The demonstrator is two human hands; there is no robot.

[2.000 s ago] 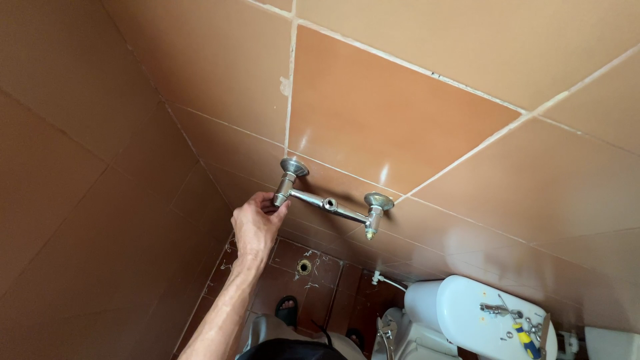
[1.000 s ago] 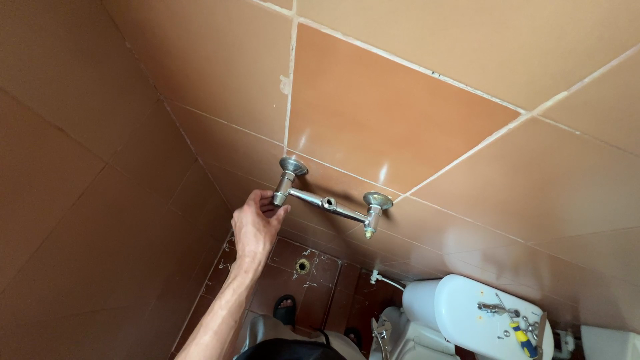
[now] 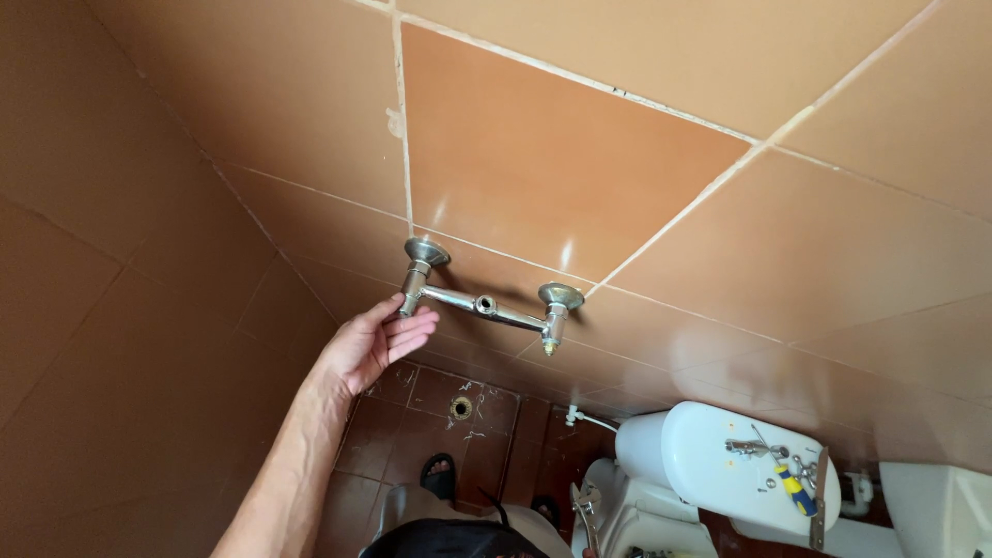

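A chrome wall-mounted mixer tap body is fixed to the tiled wall by two round flanges. Its handles are off, and a brass valve stem shows at the right end. My left hand touches the lower part of the left end with thumb and forefinger, the other fingers spread and loose. At the bottom edge stands an adjustable wrench; only a fingertip of my right hand shows at its handle, the rest out of frame.
On the white toilet cistern lid lie a yellow and blue screwdriver, a knife, a chrome spout part and a cross handle. A floor drain lies among white scraps. A washbasin stands far right.
The fingers of my left hand have opened out from around the tap's left end; the thumb remains there. The wrench shows more fully at the bottom.
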